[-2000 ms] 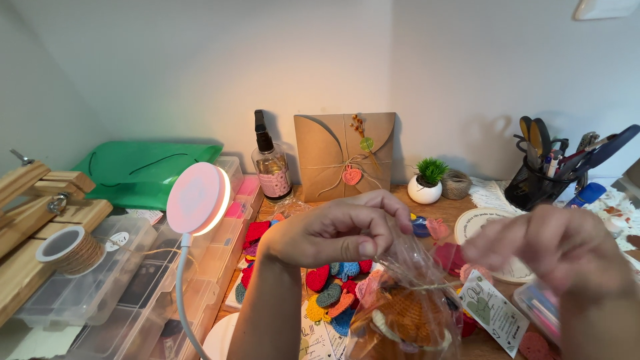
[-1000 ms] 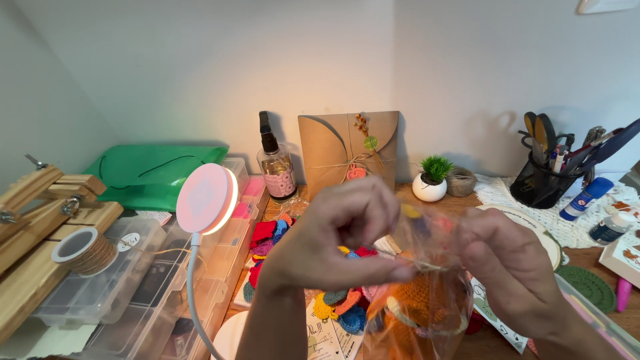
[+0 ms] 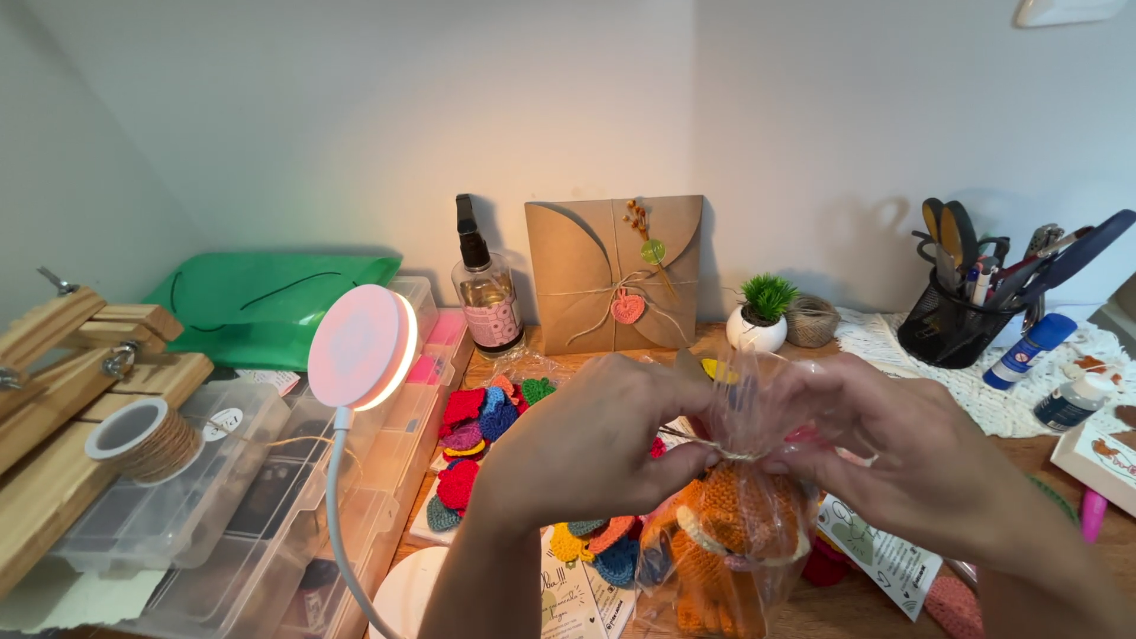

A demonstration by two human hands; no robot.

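A clear plastic bag stands upright with an orange crocheted figure inside it. Thin twine circles the gathered neck of the bag. My left hand pinches the twine at the left side of the neck, thumb and fingers together. On the other side, my right hand has its thumb and fingertips at the neck and twine. A printed card lies right of the bag, partly beneath my right arm. Colourful crocheted pieces lie left of and behind the hands.
A lit round lamp, plastic organizer boxes and a twine spool stand left. Behind are a pump bottle, a kraft envelope and a potted plant. A mesh tool cup and glue stick stand right.
My right hand, apart from the bag two seconds ago, is now at its neck. Both hands have come together around the twine. The view has shifted slightly.
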